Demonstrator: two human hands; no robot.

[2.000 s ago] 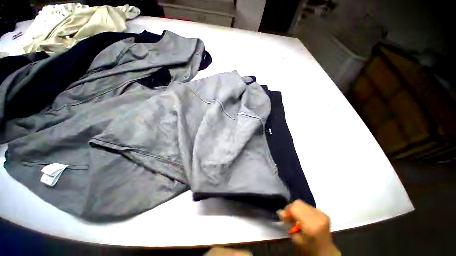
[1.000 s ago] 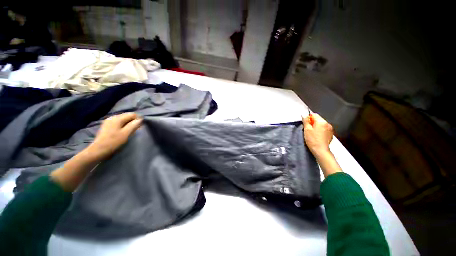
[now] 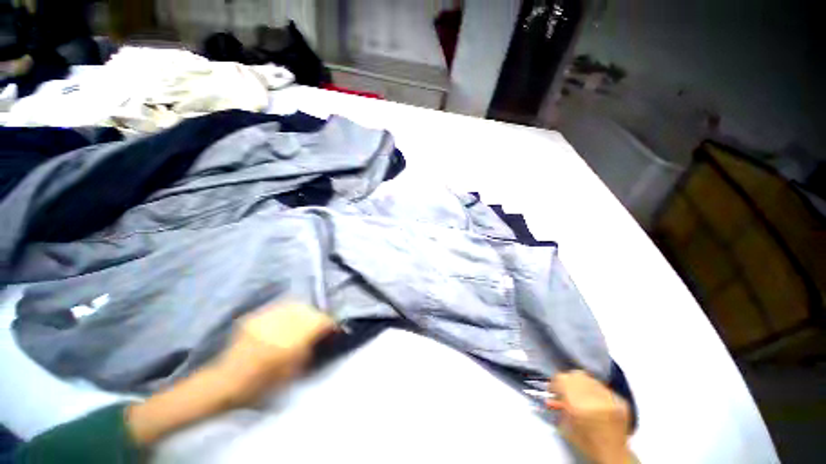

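A grey, inside-out garment (image 3: 426, 272) with dark navy edges lies spread across the white table. A small white label (image 3: 90, 307) shows on its left part. My left hand (image 3: 283, 340), blurred, is closed on the garment's near edge at centre. My right hand (image 3: 590, 410) is at the garment's lower right corner, beside a dark navy edge. A bit of orange-red, the handle of the snips (image 3: 554, 404), shows at its fingers; the rest of the snips is hidden in the hand.
Another grey and navy garment (image 3: 244, 159) lies heaped behind, touching the first. A cream pile (image 3: 172, 86) is at the table's far left. The white table (image 3: 675, 335) has its edge along the right. A brownish, box-like object (image 3: 738, 249) stands beyond it.
The garment, lifted and stretched between my hands a second ago, now lies lower on the table. Both hands have moved down and nearer, and the label shows again.
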